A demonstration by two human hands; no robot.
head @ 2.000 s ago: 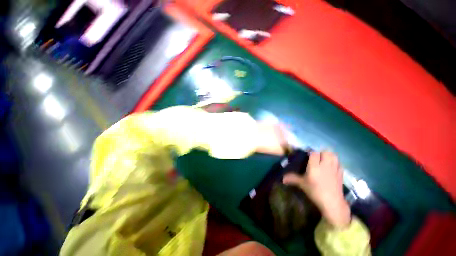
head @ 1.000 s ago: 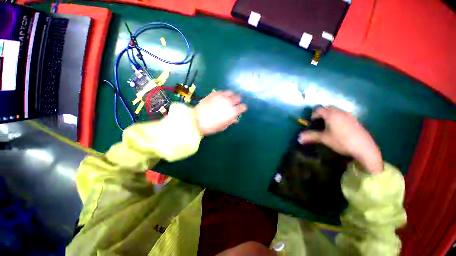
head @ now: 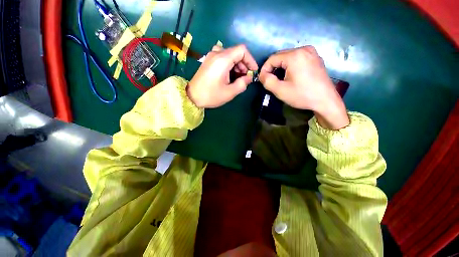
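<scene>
A black glossy display panel (head: 282,143) with small white tabs lies on the green mat, partly under my right forearm. My left hand (head: 221,75) pinches the end of the test flex cable, whose orange-brown part (head: 196,54) runs from the adapter board (head: 173,44). My right hand (head: 299,78) pinches the panel's flex tail. The fingertips of both hands nearly touch, with the small connector ends (head: 254,75) between them. The fingers mostly hide these ends, and whether they are joined cannot be told.
The test board (head: 138,57) is taped to the green mat (head: 211,133) at the left, with red jumper wires (head: 130,62) and a blue USB cable (head: 90,62). Two dark leads stand near the adapter board. Red foam (head: 55,75) lies at the left, more at the right.
My left hand has moved right and my right hand left, so they now meet with pinched fingers. The panel has shifted left and up. The camera view has moved too.
</scene>
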